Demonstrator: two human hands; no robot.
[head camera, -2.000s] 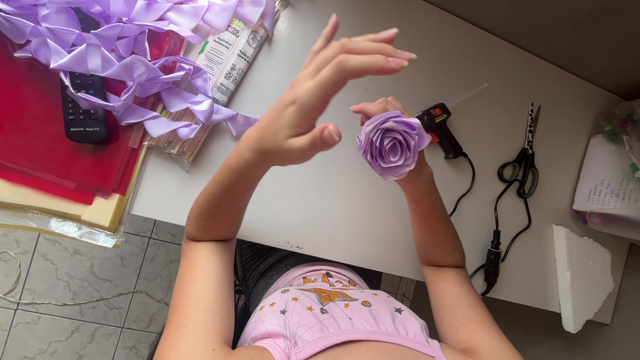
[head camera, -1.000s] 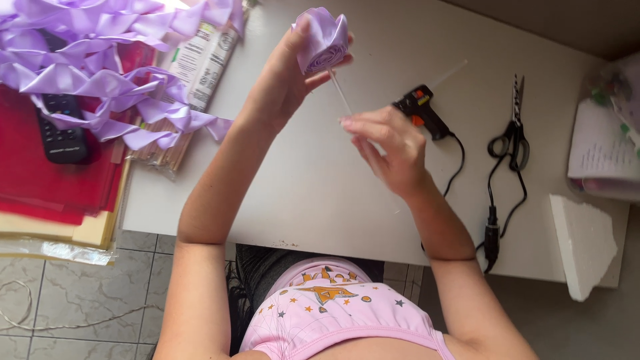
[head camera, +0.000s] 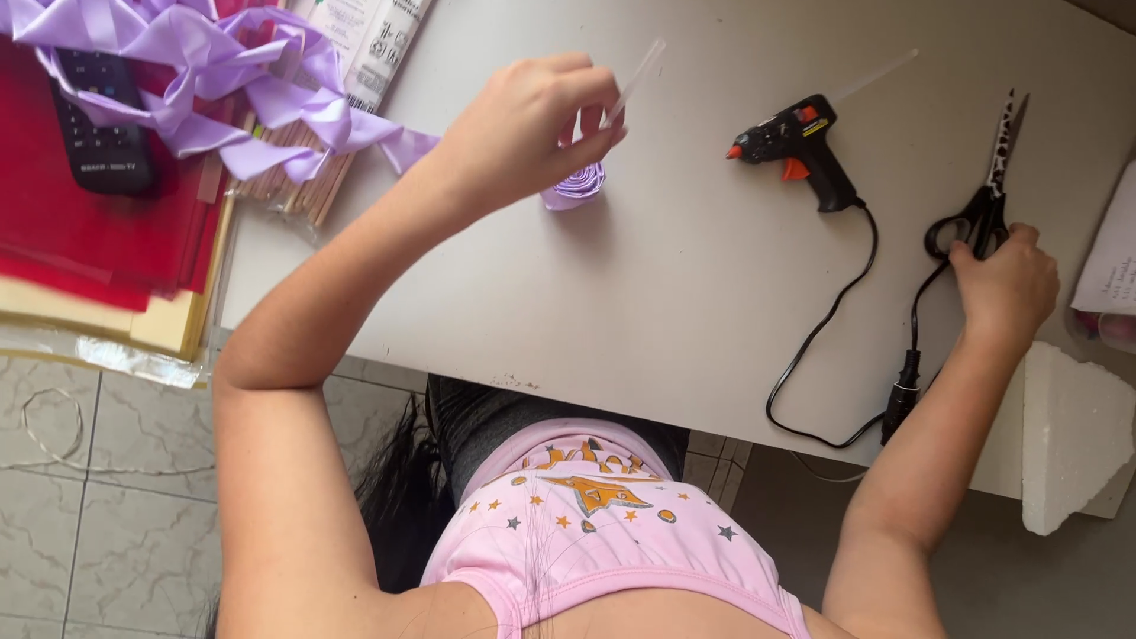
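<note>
My left hand (head camera: 546, 124) is raised above the table, its fingers closed on a thin translucent stick (head camera: 637, 82). Just below those fingers a lilac ribbon rose (head camera: 575, 186) lies with its spiral underside up, partly covered by the hand. At the right, my right hand (head camera: 1007, 275) is at the handles of black scissors (head camera: 983, 200), whose patterned blades point away from me. A black and orange hot glue gun (head camera: 794, 146) lies between the hands, with a clear glue stick (head camera: 874, 75) protruding from its back.
Folded lilac ribbon (head camera: 200, 67) spreads at the upper left over a remote control (head camera: 106, 133), red sheets (head camera: 53, 213) and packaged wooden sticks (head camera: 297, 164). The glue gun's black cord (head camera: 821, 328) loops toward the front edge. A white foam piece (head camera: 1069, 439) sits at the right corner.
The rose, held up in my left hand a second ago, is now down on the table. My right hand has moved away from the stick, right to the scissors. The view has shifted closer.
</note>
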